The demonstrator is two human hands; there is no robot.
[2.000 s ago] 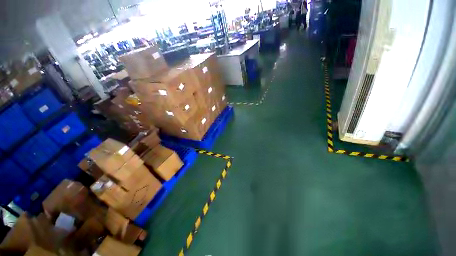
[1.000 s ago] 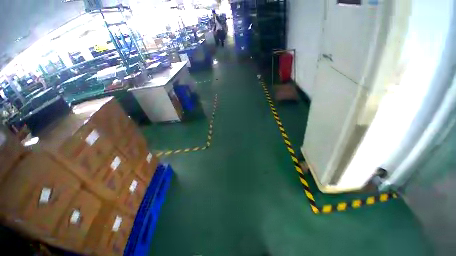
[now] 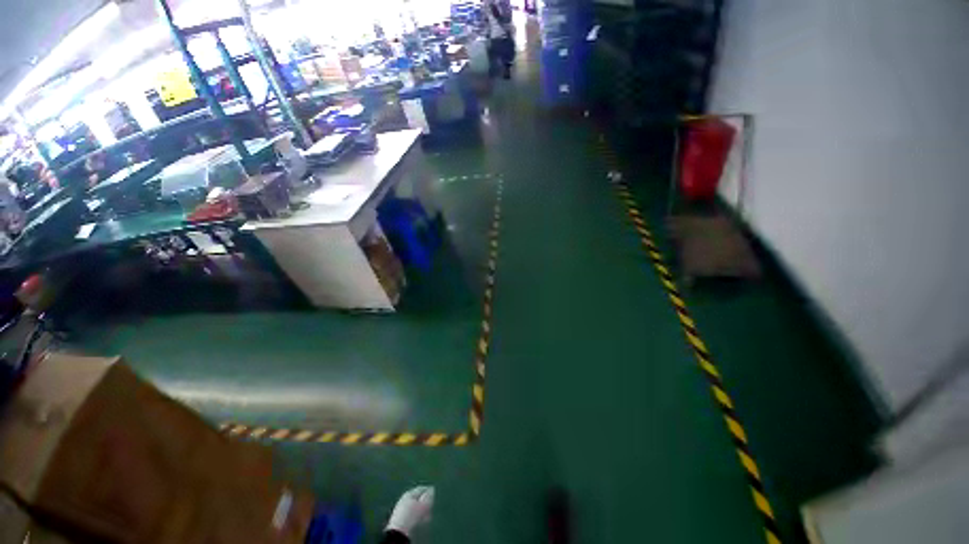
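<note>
My left hand (image 3: 410,510), in a white glove with a dark cuff, shows small and blurred at the bottom edge, left of the middle. Its fingers point up and to the right; I cannot tell whether they hold anything. My right hand is not in view. Brown cartons (image 3: 149,457) stand close at the lower left, on a blue pallet (image 3: 335,525) of which only a corner shows, beside my left hand. A dark blurred shape (image 3: 559,515) at the bottom edge cannot be made out.
Green floor (image 3: 574,351) runs forward between yellow-black tape lines (image 3: 707,367). A white counter (image 3: 335,218) stands ahead left, with a blue bin (image 3: 409,232) beneath. A trolley (image 3: 714,247) with a red item (image 3: 706,157) stands by the right wall (image 3: 850,191). A person (image 3: 500,40) is far ahead.
The view has moved forward along the aisle. The cartons have slid to the lower left, the counter and trolley look nearer, and the white cabinet-like unit has mostly left the right side. My left hand has appeared.
</note>
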